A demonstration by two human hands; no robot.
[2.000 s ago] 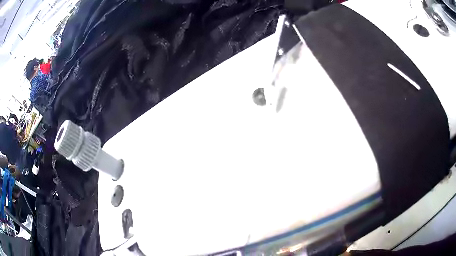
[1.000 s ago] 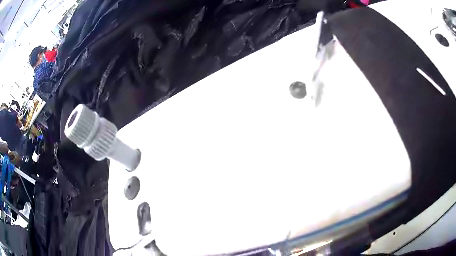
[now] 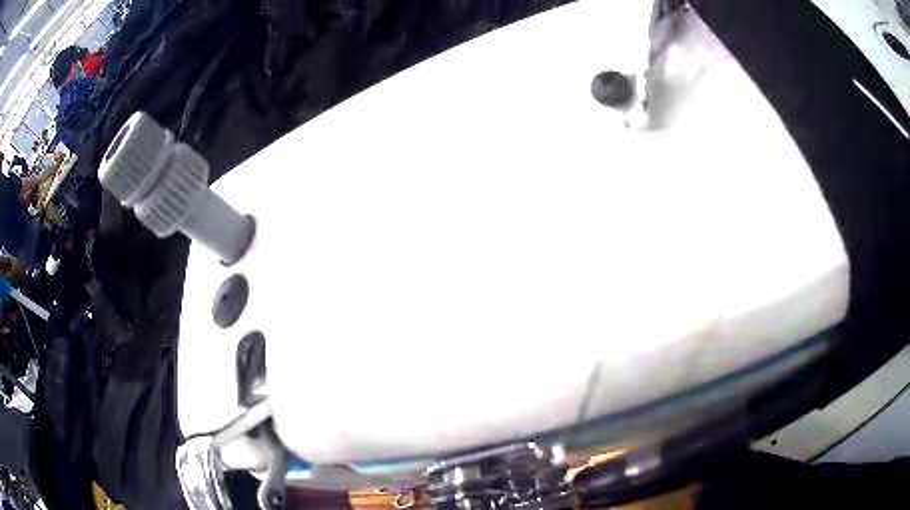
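Note:
The white sewing machine head (image 3: 479, 259) fills the view close up. A ribbed grey pressure screw (image 3: 170, 184) stands tilted on its left end. Shiny metal tension parts (image 3: 499, 483) show along its lower front, and a bright metal lever (image 3: 205, 473) is at lower left. A thread guide (image 3: 654, 60) stands on top. A black band (image 3: 848, 169) wraps the arm at right. Neither of my hands can be made out. Small tan and orange patches at the bottom edge are too cut off to identify. The needle area is hidden below the head.
A large heap of black garments (image 3: 329, 60) lies behind and left of the machine head. At the far left, a person in a dark cap and blue top (image 3: 75, 90) is in the background, with another partly visible person (image 3: 20, 209) below. Bright structures are at upper left.
The view has shifted, so the machine head sits higher in the picture. More of the metal parts along its lower front now show, with tan and orange patches at the bottom edge.

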